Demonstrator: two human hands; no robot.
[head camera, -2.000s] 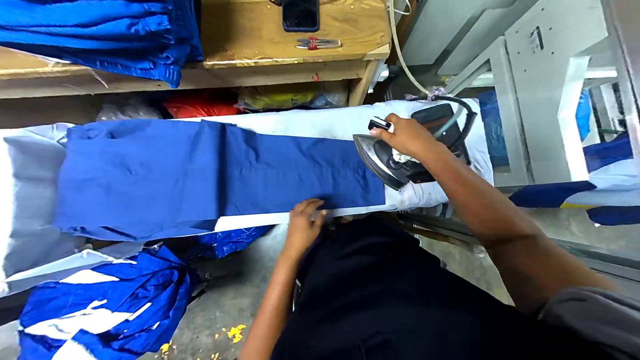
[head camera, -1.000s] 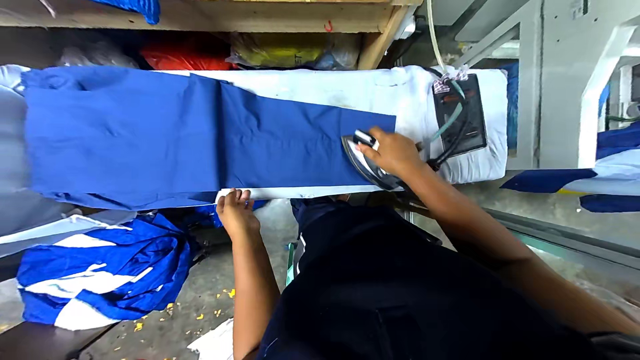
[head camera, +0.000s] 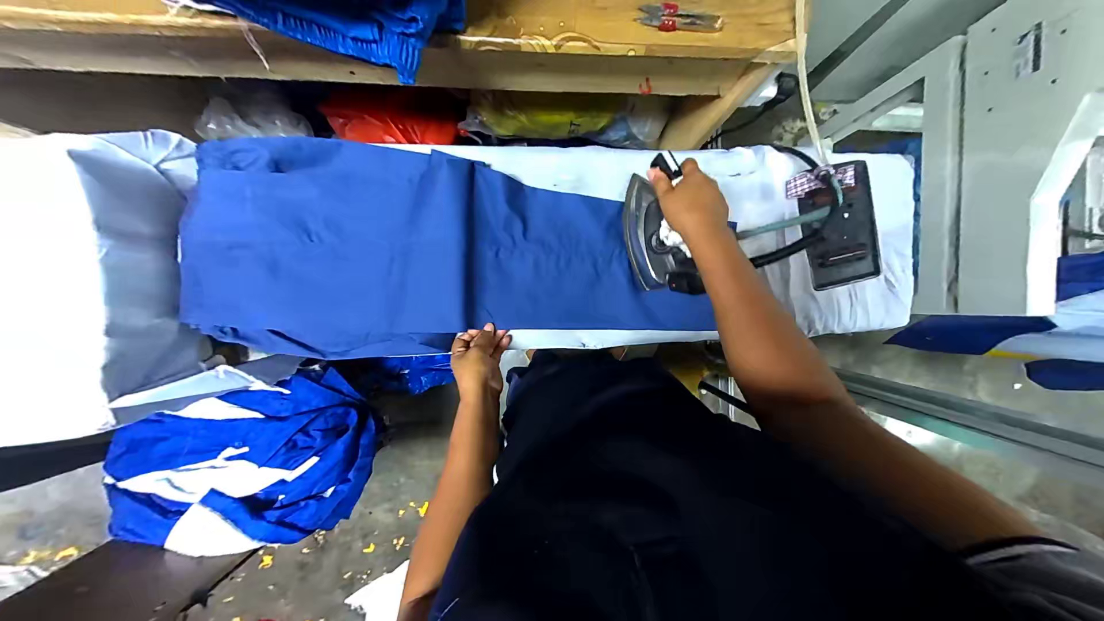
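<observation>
A blue garment (head camera: 328, 241) lies flat along a white padded ironing board (head camera: 776, 306), its folded upper part at the left and a narrower length reaching right. My right hand (head camera: 694, 203) is closed on the handle of an electric iron (head camera: 642, 233), whose soleplate rests on the narrower part near its right end. My left hand (head camera: 481, 354) pinches the garment's near edge, just by the fold across the middle. The dark iron rest (head camera: 841, 228) stands at the board's right end, with the iron's hose and cord crossing above it.
A wooden table (head camera: 552, 34) behind the board holds blue clothing (head camera: 371, 26) and thread snips (head camera: 680, 18). Plastic bags (head camera: 388, 121) sit beneath it. Blue and white cloth (head camera: 250, 466) is heaped at lower left. A grey metal frame (head camera: 992, 172) stands at right.
Since two seconds ago, my left hand has moved left along the garment's near edge to the fold. The iron in my right hand has shifted toward the board's far side since one second ago.
</observation>
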